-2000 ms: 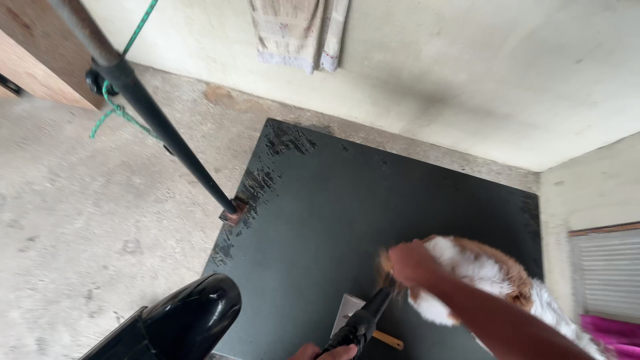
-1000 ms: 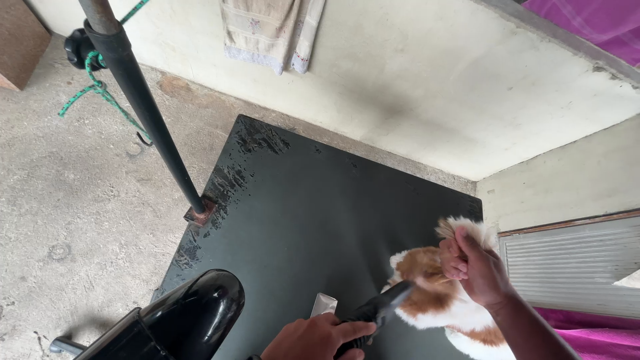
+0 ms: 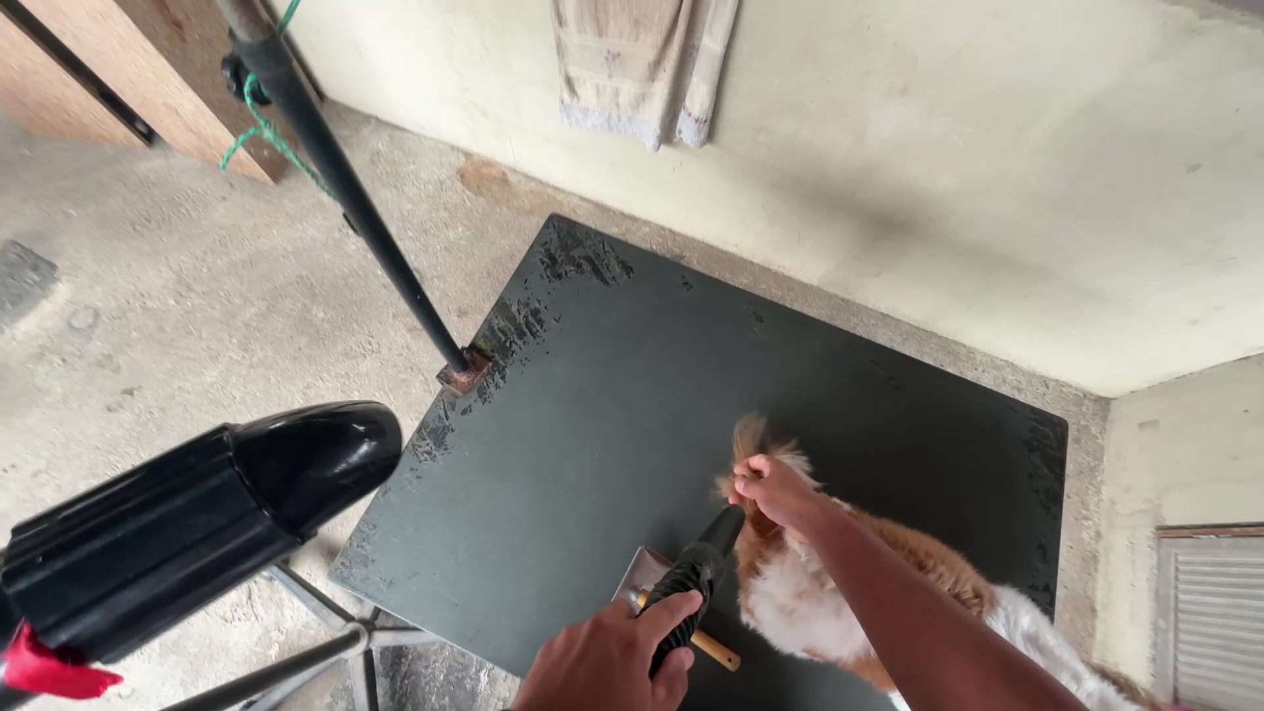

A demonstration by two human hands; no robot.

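A brown-and-white long-haired dog (image 3: 869,583) is at the lower right of a black grooming table (image 3: 632,395). My right hand (image 3: 780,491) grips a tuft of its brown and white fur at the end farthest up the table. My left hand (image 3: 632,647) is closed round a black dryer hose nozzle (image 3: 713,541), whose tip points at the fur just below my right hand. Partly under the nozzle lies a slicker brush (image 3: 716,650) with a wooden handle and a metal head. The dog's far end is cut off by the frame's edge.
A black upright pole (image 3: 365,212) with green cord (image 3: 267,128) is clamped to the table's left edge. A large black dryer housing (image 3: 207,523) juts in from the lower left, above metal legs (image 3: 365,632). A towel (image 3: 642,69) hangs on the pale wall (image 3: 918,148).
My right hand has moved left from where it held up white fur a second ago, and still grips fur. The nozzle now points more upward in the view. The view has shifted.
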